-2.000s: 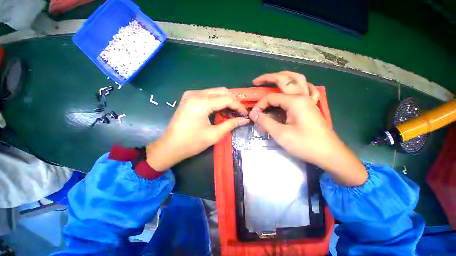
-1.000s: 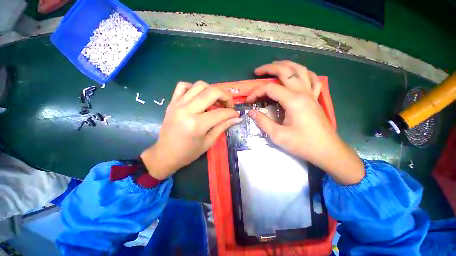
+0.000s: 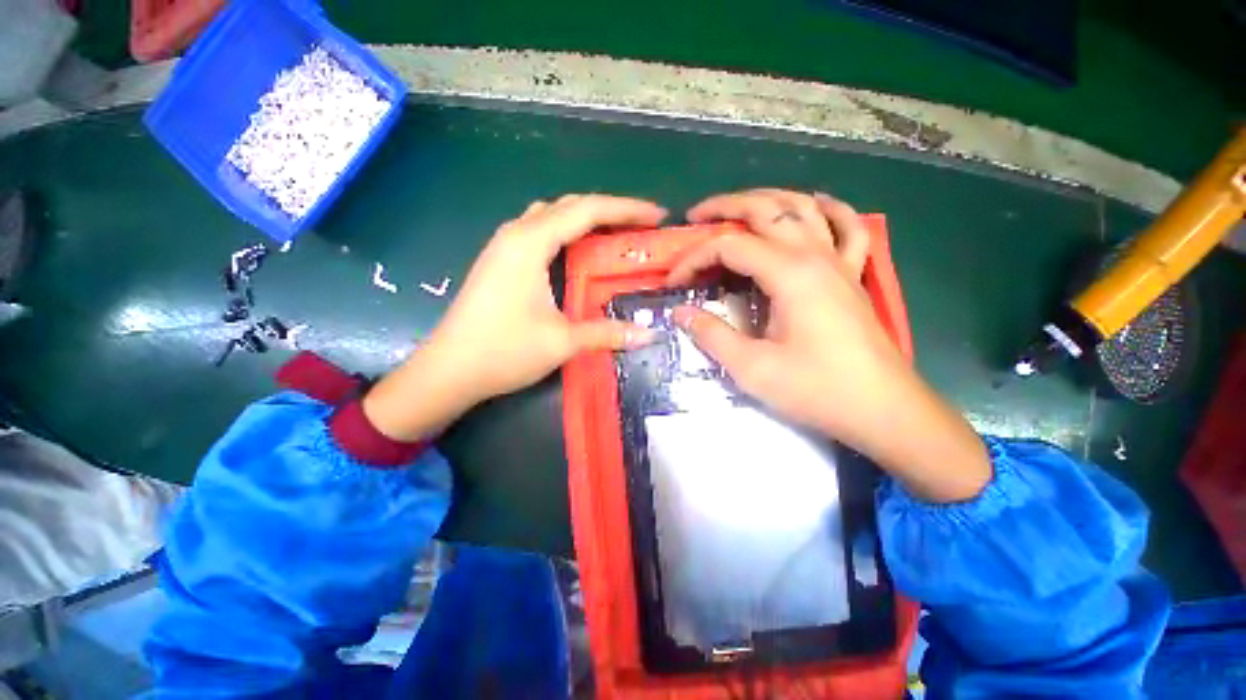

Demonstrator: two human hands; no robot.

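Observation:
An open tablet [image 3: 746,513] with a large shiny silver plate lies in a red-orange foam tray [image 3: 596,520]. My left hand [image 3: 506,315] is at the tray's upper left, its thumb on the tablet's top left part and its fingers spread over the tray's top edge. My right hand [image 3: 820,321] is bent over the tablet's top end, with thumb and index fingertips near each other at the circuit area. Whether a small part is between them cannot be seen. The right hand hides the top right of the tablet.
A blue bin [image 3: 232,103] of small white parts stands at upper left. Black small parts [image 3: 243,301] and white L-shaped brackets [image 3: 435,287] lie left of the tray. A yellow-orange screwdriver [image 3: 1155,260] lies over a round speckled dish [image 3: 1148,342] at right. A pale metal edge [image 3: 615,99] runs behind.
My left hand has opened, its fingers moving away from the thumb towards the tray's top edge. My right hand stays over the tablet's top end. The screwdriver shows at a steeper angle.

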